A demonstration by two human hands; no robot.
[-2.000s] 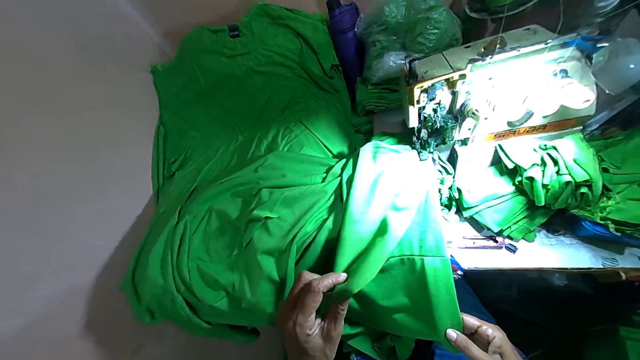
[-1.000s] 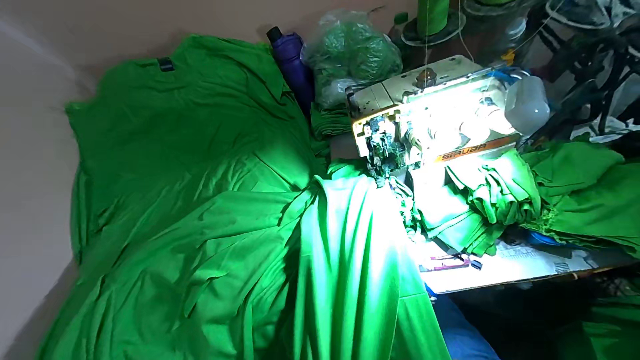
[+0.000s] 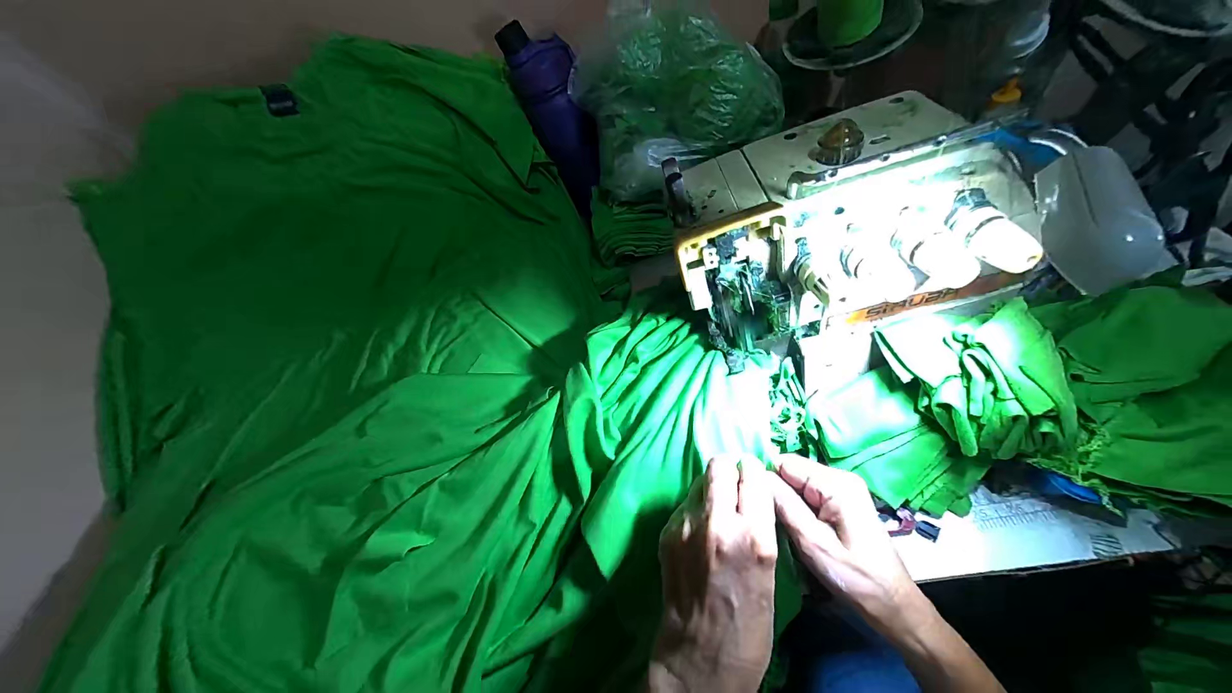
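Note:
Green knit fabric point(image 3: 385, 452) spreads over the left side and bunches up to the needle area of a Siruba sewing machine point(image 3: 837, 221). Just in front of the needle area, my left hand point(image 3: 722, 558) pinches the fabric edge between thumb and fingers. My right hand point(image 3: 837, 529) grips the same edge close beside it, fingertips nearly touching the left ones. The machine's lamp glares on the cloth there, so the fine detail of the edge is washed out. The presser foot is mostly hidden in shadow and threads.
Folded green pieces point(image 3: 982, 385) lie right of the needle area. Thread snips point(image 3: 910, 525) rest on the table's front edge. A purple bottle point(image 3: 553, 106) and a plastic bag of green material point(image 3: 688, 91) stand behind. A green thread cone point(image 3: 847, 19) is at the top.
Both hands, out of sight one second ago, are now at the fabric edge before the needle area. Two seconds ago they held the cloth lower down, apart. The cloth now bunches nearer the machine.

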